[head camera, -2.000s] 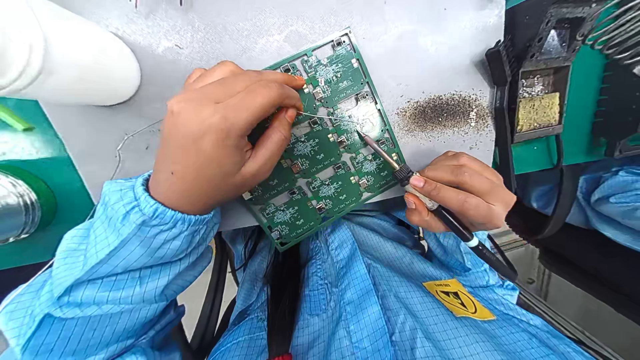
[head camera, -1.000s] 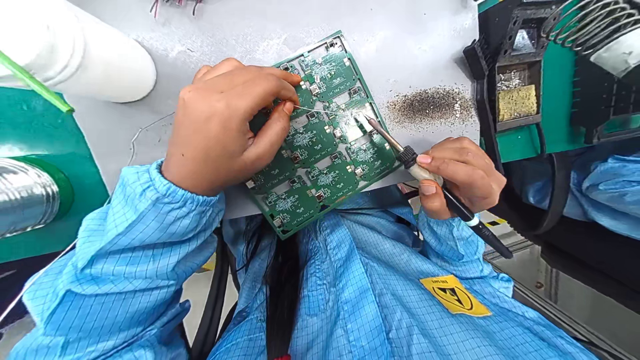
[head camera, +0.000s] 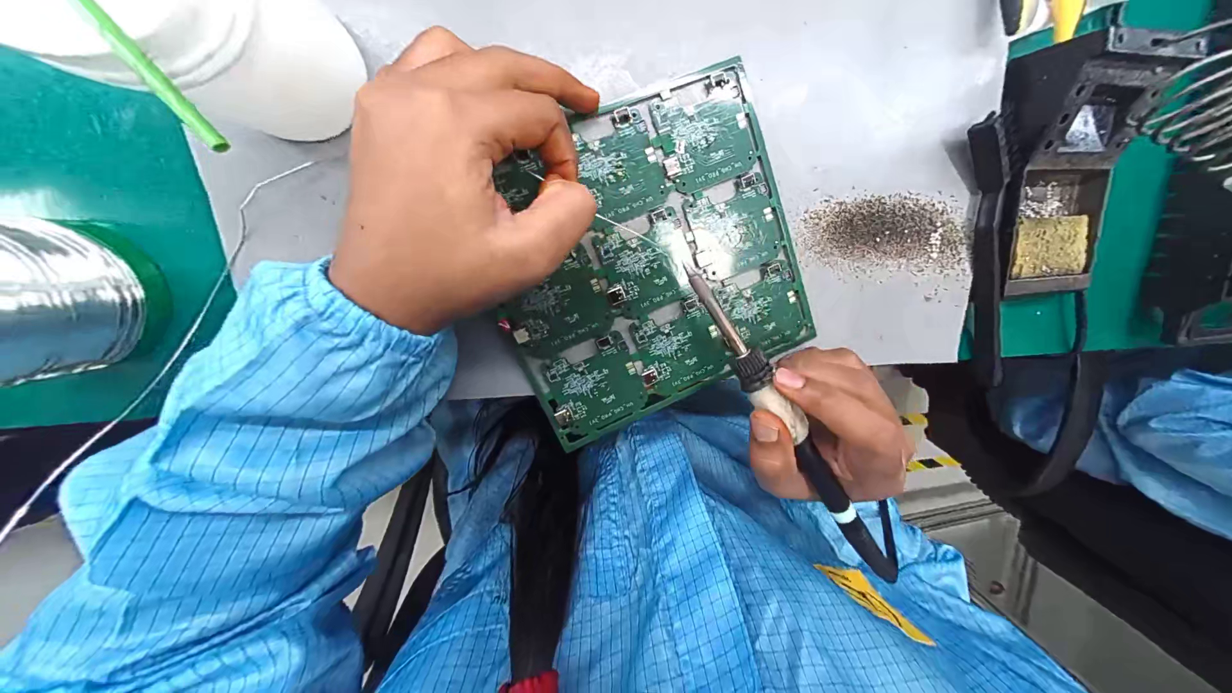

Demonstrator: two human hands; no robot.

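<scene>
A green panel of printed circuit boards (head camera: 664,337) lies tilted on the grey mat, its near edge reaching past the mat's edge. My left hand (head camera: 462,183) pinches a thin solder wire (head camera: 626,229) between thumb and forefinger, over the panel's upper left part. My right hand (head camera: 837,419) holds a soldering iron (head camera: 722,318) by its pale grip. The iron's tip is at a brightly lit spot right of the panel's middle, close to the wire's end; glare hides whether they touch.
Dark solder debris (head camera: 885,233) is scattered right of the panel. Farther right stand an iron stand with a yellow sponge (head camera: 1051,245) and a metal coil (head camera: 1189,91). At left are a white container (head camera: 298,67), a green straw-like tube (head camera: 154,72) and a shiny solder spool (head camera: 67,300).
The iron's tip has shifted on the panel, away from where it was a second ago. My left hand keeps its pinch on the wire. The view has moved somewhat.
</scene>
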